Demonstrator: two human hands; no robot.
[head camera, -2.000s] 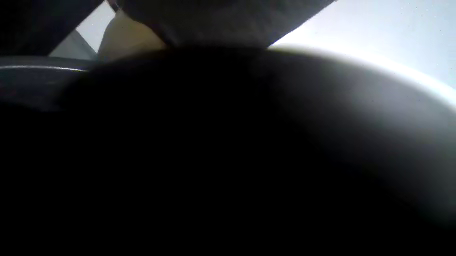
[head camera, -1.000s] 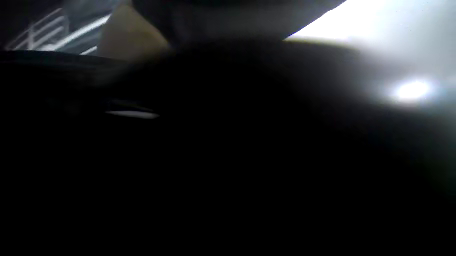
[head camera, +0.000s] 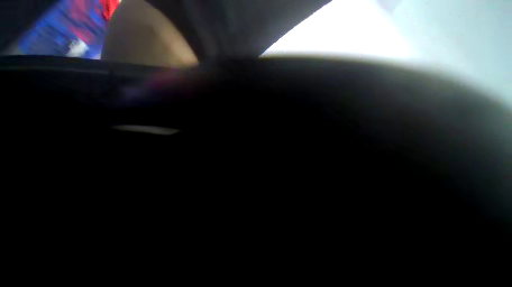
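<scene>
A smooth dark curved shape (head camera: 252, 168), perhaps a cap or shell, fills most of the view very close to the camera. A small pale sliver (head camera: 147, 129) shows on its left part. A dark band, perhaps a strap (head camera: 230, 25), comes down from the top edge to the shape's upper rim. A blurred skin-toned patch (head camera: 147, 36) lies left of the band; I cannot tell which body part it is. Neither of my hands can be made out.
Blurred blue and red material (head camera: 67, 25) shows at the upper left. A very bright white area (head camera: 342, 33) and a pale blue-grey surface (head camera: 460, 39) lie at the upper right.
The upper-left background has changed from pale and grey lines to blue and red. The bright spot on the right of the dark shape is gone. The band's lower edge has shifted left.
</scene>
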